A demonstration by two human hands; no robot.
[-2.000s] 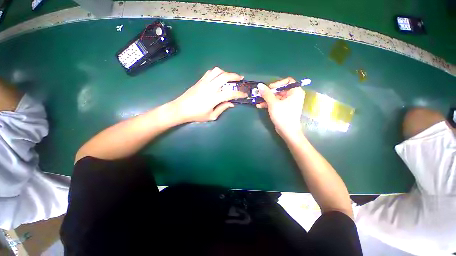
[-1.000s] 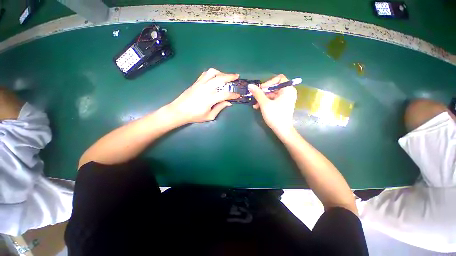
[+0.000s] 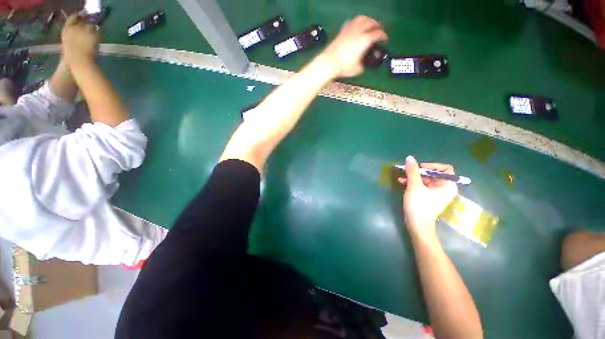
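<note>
My left hand (image 3: 356, 48) is stretched out past the pale rail, with its fingers around a dark handset (image 3: 375, 57), mostly hidden by the hand. My right hand (image 3: 430, 193) is over the green bench and holds a slim pen-like tool (image 3: 446, 176) with a light rear end. A small amber piece (image 3: 387, 175) lies by the tool's tip end; whether they touch is unclear. The shiny amber tape sheet (image 3: 470, 220) lies just right of my right hand. Part of a dark unit (image 3: 248, 111) shows beside my left forearm.
Black handsets (image 3: 418, 66) lie beyond the pale rail (image 3: 438, 116), several left and right of my left hand. A grey post (image 3: 215, 33) rises at the rail. Loose amber scraps (image 3: 483, 149) lie at right. Another person's arm (image 3: 99, 89) is at left, and a knee at far right.
My left hand has left the work spot in front of me and reached up beyond the rail. My right hand still holds the tool, apart from any handset. The view has shifted and tilted.
</note>
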